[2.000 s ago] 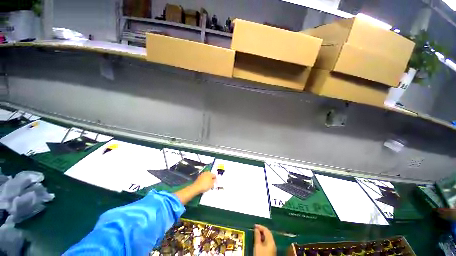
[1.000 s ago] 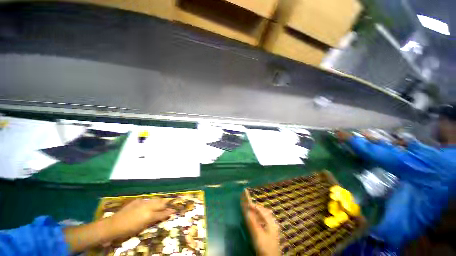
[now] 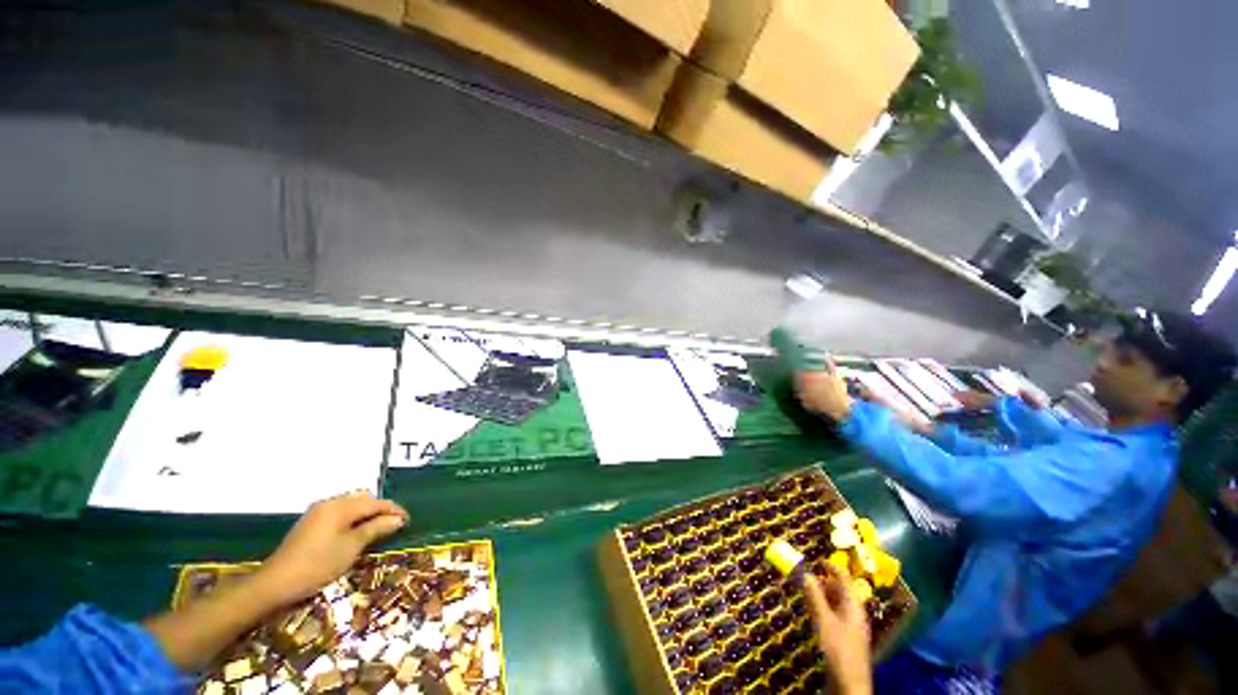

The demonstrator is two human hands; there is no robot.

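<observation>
My left hand (image 3: 333, 540) is over the far edge of the yellow-rimmed tray (image 3: 494, 597) of small brown and white pieces. Its thumb and fingertips are together; whether a small piece is between them cannot be seen. My right hand (image 3: 839, 627) is over the divided carton (image 3: 627, 597) and grips a yellow-topped accessory (image 3: 785, 558) between its fingertips. More yellow pieces (image 3: 869, 557) are piled at the carton's right side. A yellow-topped accessory (image 3: 202, 364) and small dark pieces (image 3: 188, 437) lie on a white panel (image 3: 292, 421).
Tablet PC boxes (image 3: 496, 437) and another white panel (image 3: 645, 407) lie in a row along the green surface (image 3: 557, 543). A grey partition (image 3: 448, 204) stands behind, with open cartons (image 3: 815, 68) above. A person in blue (image 3: 1032, 489) works close on the right, arms over the line.
The view has swung right. My left hand has gone from the white panel into the tray, then up to its far edge. My right hand has moved across the divided carton and taken a yellow-topped accessory.
</observation>
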